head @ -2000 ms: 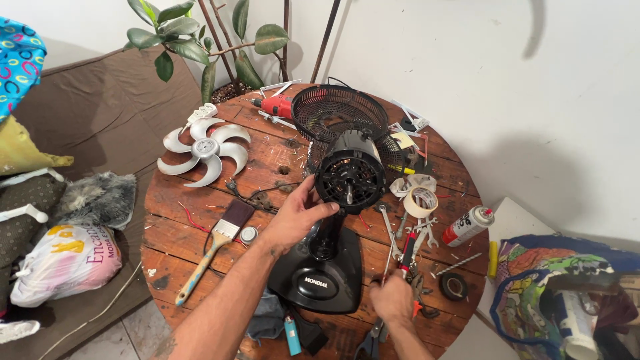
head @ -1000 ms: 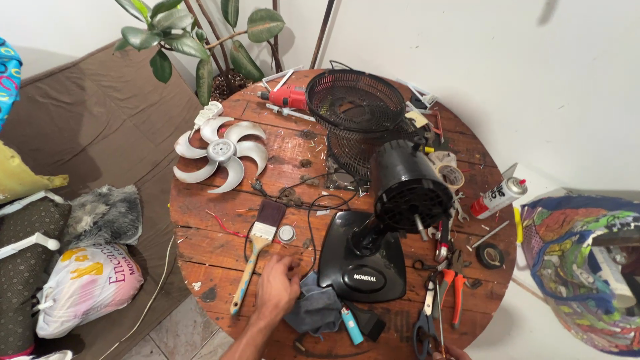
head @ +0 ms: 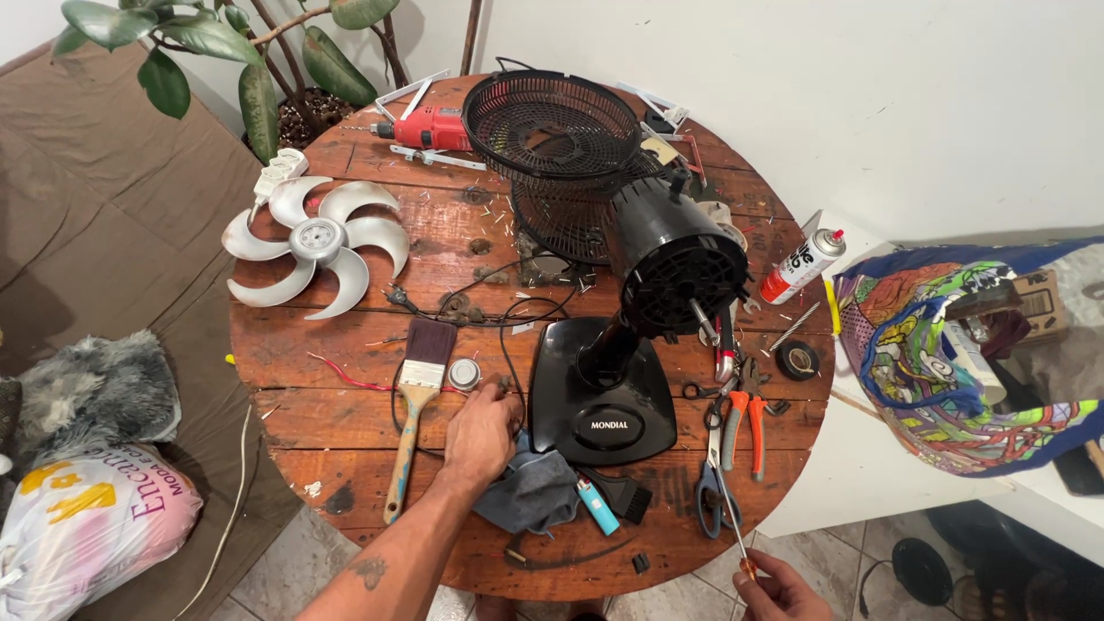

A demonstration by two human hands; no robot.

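My left hand [head: 480, 429] rests on the round wooden table between a paintbrush [head: 414, 405] and the fan base, by a small round tin [head: 464, 374] and a dark cloth [head: 535, 487]; its fingertips are partly hidden, so any grasp is unclear. My right hand [head: 776, 591] holds a screwdriver [head: 736, 526] by its amber handle at the near right edge, its shaft over the scissors [head: 711, 483]. The black fan motor housing [head: 677, 259] stands on its base [head: 604, 414], tilted right, its metal shaft bare. The silver fan blade [head: 317, 241] lies at the left.
Black fan grilles [head: 552, 129] and a red drill [head: 427, 129] lie at the back. Orange-handled pliers [head: 746, 423], black tape [head: 797, 360] and a spray can [head: 802, 266] are at the right. A blue lighter [head: 597, 507] lies near the front. A colourful bag [head: 914, 362] stands beyond the table.
My left hand has left the motor housing and come down to the table beside the base. The motor housing has turned and now faces right. My right hand has moved nearer the front edge.
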